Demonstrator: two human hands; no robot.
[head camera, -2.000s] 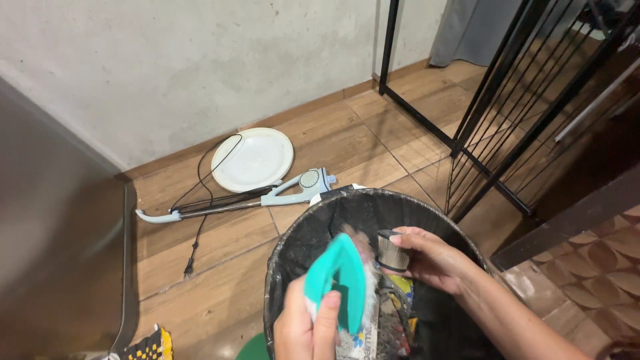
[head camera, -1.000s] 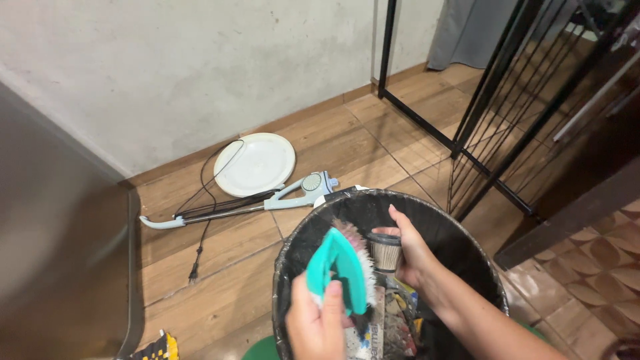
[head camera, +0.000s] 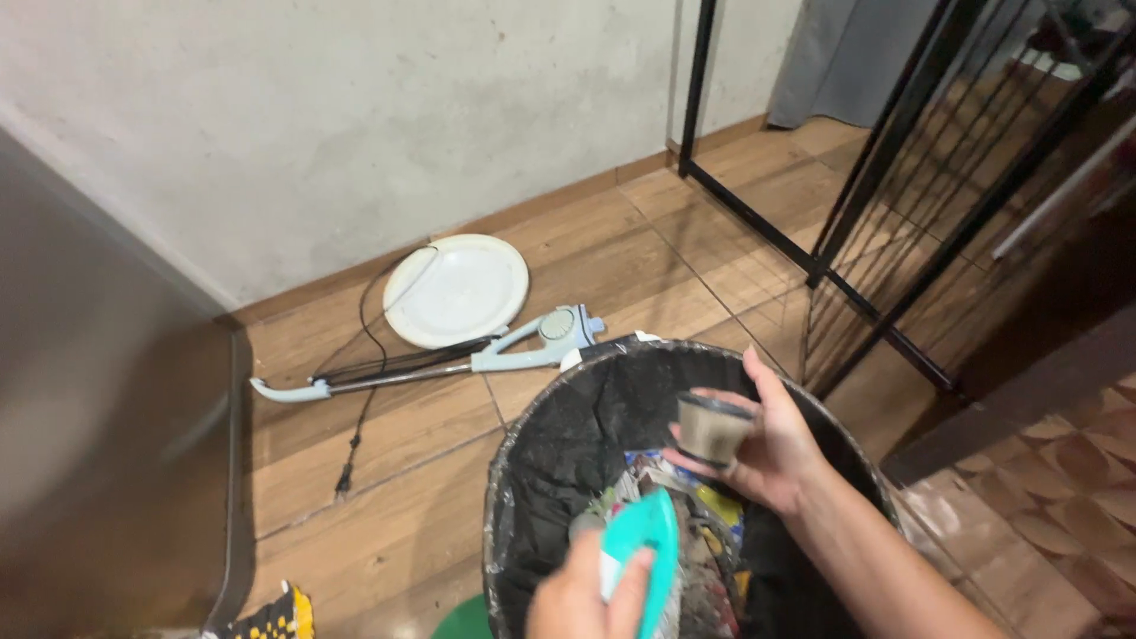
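Observation:
My left hand (head camera: 586, 590) grips a teal-backed brush (head camera: 641, 541) low over the trash bin; its bristles are mostly hidden or blurred. Higher and to the right, my right hand (head camera: 772, 444) holds a small cylindrical filter (head camera: 713, 429) with a dark rim and a beige, blurred side. Both hands are over the open bin (head camera: 501, 497), which is lined with a black bag. Mixed trash (head camera: 706, 568) lies inside it, with grey dust, wrappers and yellow and blue pieces.
Beyond the bin, a light-blue vacuum handle with a metal tube (head camera: 404, 376) and cord lies on the wood-look floor beside a white round lid (head camera: 457, 291). A black metal rack (head camera: 754, 217) stands right, a grey appliance (head camera: 115, 399) left. A green object (head camera: 466, 619) touches the bin's lower left.
The teal brush in my left hand has moved down, away from the filter, which it was close beside a second ago. My right hand still holds the filter, now tilted.

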